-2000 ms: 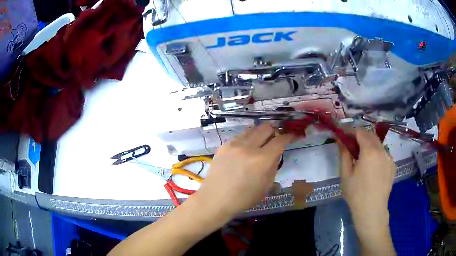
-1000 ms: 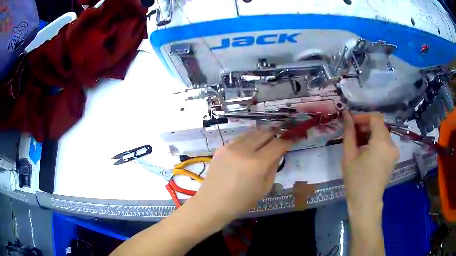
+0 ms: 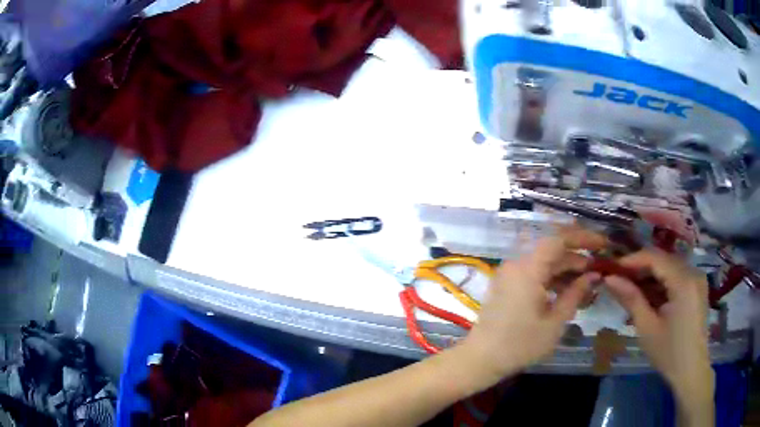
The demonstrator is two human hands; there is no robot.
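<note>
My left hand (image 3: 533, 304) and my right hand (image 3: 667, 308) are close together in front of the machine bed. Both pinch a short bit of dark red binding tape (image 3: 612, 268) between their fingertips; the image is blurred there. Slim metal tweezers or a similar tool (image 3: 579, 205) lie just behind my fingers, near the presser foot and needles. The white coverstitch machine (image 3: 575, 102) with the blue band stands behind my hands. More red tape (image 3: 733, 282) shows to the right of my right hand.
Scissors (image 3: 442, 304) with orange-yellow and red handles lie beside my left hand. Black thread snips (image 3: 343, 228) lie left of them. A dark red garment heap (image 3: 225, 75) covers the upper left. A flat black rectangle (image 3: 167, 215) is at the left. A blue bin (image 3: 137, 367) with red pieces sits below the edge.
The view has turned left, so the machine appears further right. My hands have come together at the tape; before, my right hand was apart, further along it.
</note>
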